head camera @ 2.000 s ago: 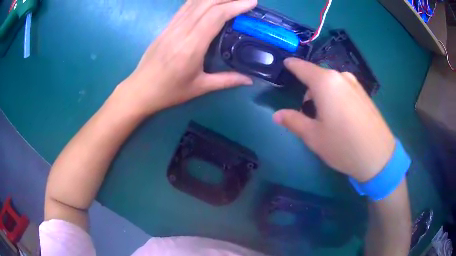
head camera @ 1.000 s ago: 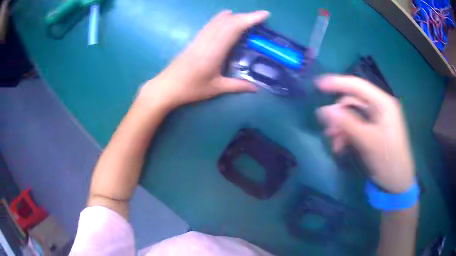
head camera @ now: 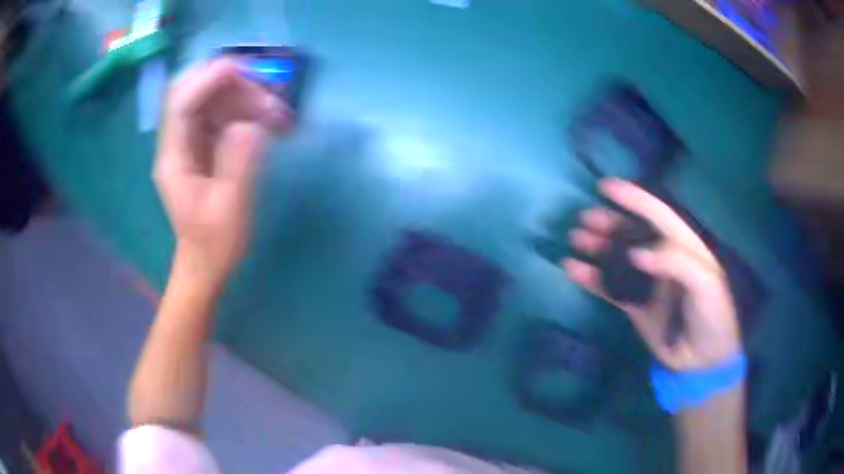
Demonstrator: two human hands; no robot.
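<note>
The fitted housing (head camera: 294, 83), a black shell with a bright blue cell, is at the upper left. My left hand (head camera: 208, 162) is at its lower left side, with curled fingers overlapping it; blur hides the exact grip. My right hand (head camera: 680, 278), with a blue wristband, is at the right, palm turned partly up. It holds a small black part (head camera: 629, 268) in the curled fingers, too blurred to identify surely. Black housing shells lie on the green table: one at centre (head camera: 393, 296), one at lower centre-right (head camera: 532, 370), and one at upper right (head camera: 639, 125).
A green tool (head camera: 120, 65) lies at the far left, with a pale strip (head camera: 149, 97) beside it. An open cardboard box (head camera: 740, 42) with blue contents is at the upper right. Another dark shape is right of my right hand. A red object (head camera: 65, 454) is at the lower left, off the table.
My left hand and the fitted housing have moved left towards the green tool. My right hand has moved away from the housing and turned its palm up. The view has shifted.
</note>
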